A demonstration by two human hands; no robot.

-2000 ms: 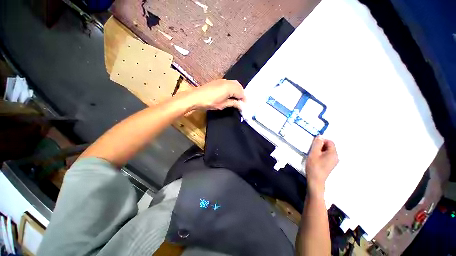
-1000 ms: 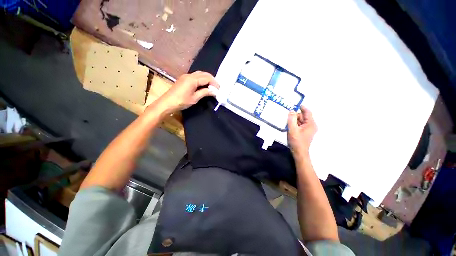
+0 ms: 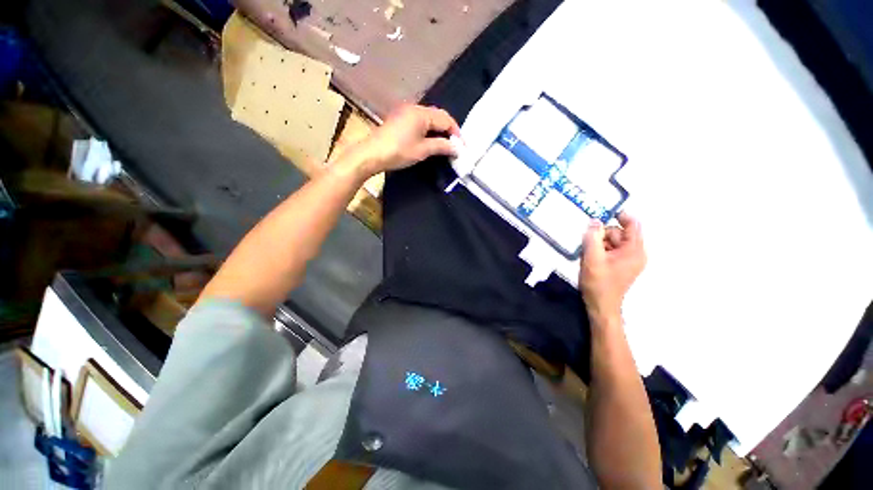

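The white sheet stack [image 3: 737, 191] covers the right of the view, its notched cut edge towards me. The blue-black cutting die [image 3: 555, 172] lies flat on it near that edge. My left hand [image 3: 418, 137] pinches the sheet's edge at the die's left, fingertips together. My right hand [image 3: 613, 263] holds the die's right corner between thumb and fingers. The black underlay [image 3: 450, 244] shows beneath the white and hangs towards my apron.
The reddish-brown press pad [image 3: 431, 43] with scraps lies at the top. A tan perforated board [image 3: 282, 91] is on the wooden edge at upper left. Red-handled snips [image 3: 855, 413] lie at lower right. Dark blue machine parts show at the upper right corner.
The die now lies closer along the sheet's cut edge, with both hands still at it and at the sheet's edge. The whole view has shifted as my head moved.
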